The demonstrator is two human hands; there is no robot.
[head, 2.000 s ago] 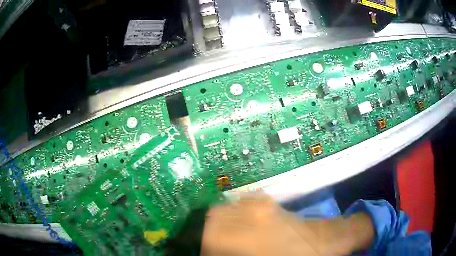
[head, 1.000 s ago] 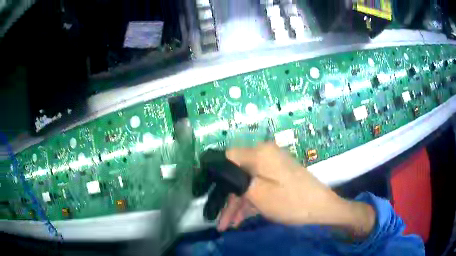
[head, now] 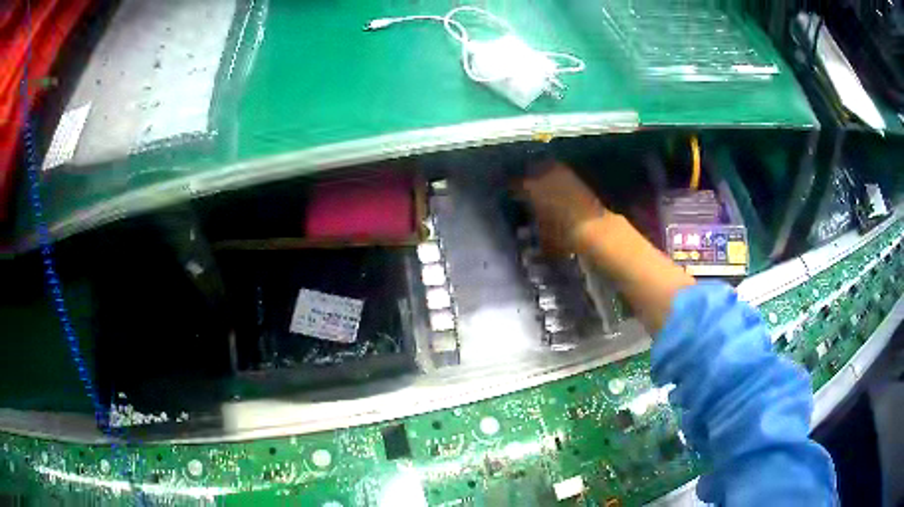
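My right hand [head: 563, 203], in a blue sleeve, reaches over the component tray [head: 486, 297] under the green shelf. Its fingers are dark and blurred at the rows of white-silver components [head: 437, 299]; whether they hold one cannot be told. Green printed circuit boards [head: 367, 470] lie edge to edge along the bottom of the view, each with white circles. My left hand is not in view.
A black parts bin [head: 253, 366] with a white label stands left of the tray, a pink block [head: 362, 207] behind it. The dispenser [head: 706, 243] is at right. A white charger [head: 510, 69] lies on the green shelf [head: 327, 89]. A blue coiled cord [head: 59, 297] hangs at left.
The view has tilted up to the shelf. My right hand has moved from above the boards up to the component tray. The separate board seen at the lower left two seconds ago no longer shows.
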